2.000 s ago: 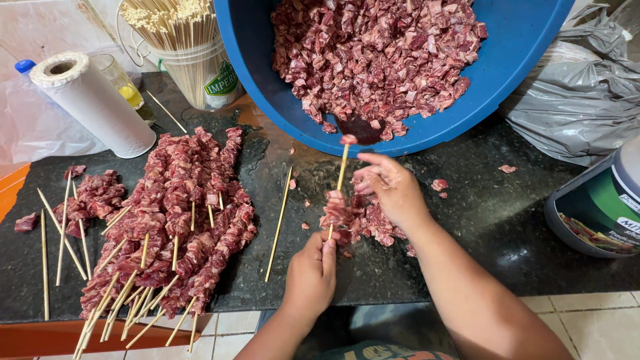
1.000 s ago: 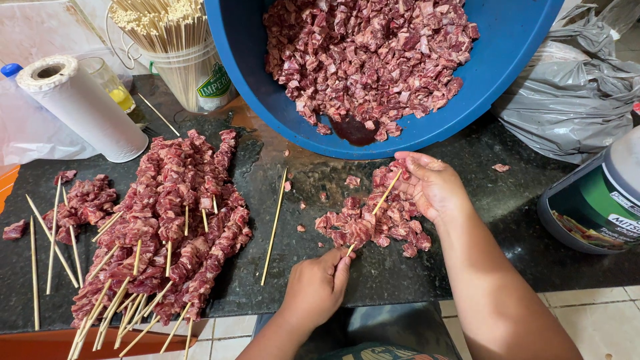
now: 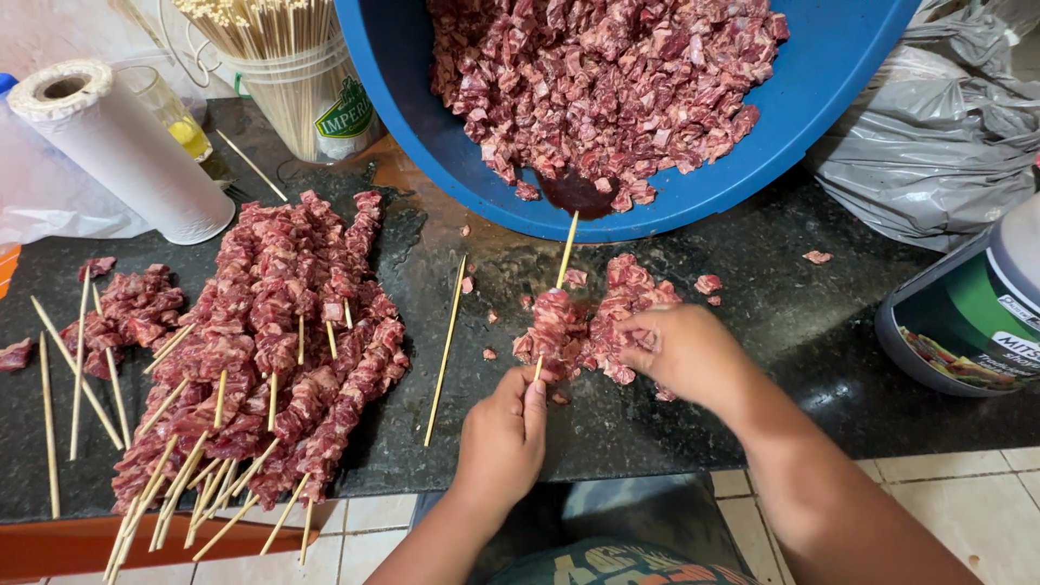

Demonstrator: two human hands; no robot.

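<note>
My left hand (image 3: 505, 435) pinches the lower end of a wooden skewer (image 3: 568, 248), which carries a few chunks of raw meat on its lower half; its bare tip points up toward the blue basin (image 3: 487, 191). My right hand (image 3: 678, 349) is at a small heap of cut meat (image 3: 630, 301) on the counter, fingertips on the pieces; whether it grips one is hard to tell. Left of my hands a bare skewer (image 3: 445, 349) lies on the counter. Farther left is a pile of loaded meat skewers (image 3: 268, 341), their bare ends toward me. The basin holds many meat chunks (image 3: 609, 81).
A paper towel roll (image 3: 130, 154), a glass (image 3: 166, 110) and a bucket of skewers (image 3: 301, 97) stand at the back left. More skewers and meat scraps (image 3: 138, 309) lie far left. A grey plastic bag (image 3: 934, 154) and a large labelled container (image 3: 975, 309) are on the right.
My right hand has moved from the skewer's upper end down to the meat heap at its right. The skewer now stands more upright in my left hand, with meat on it.
</note>
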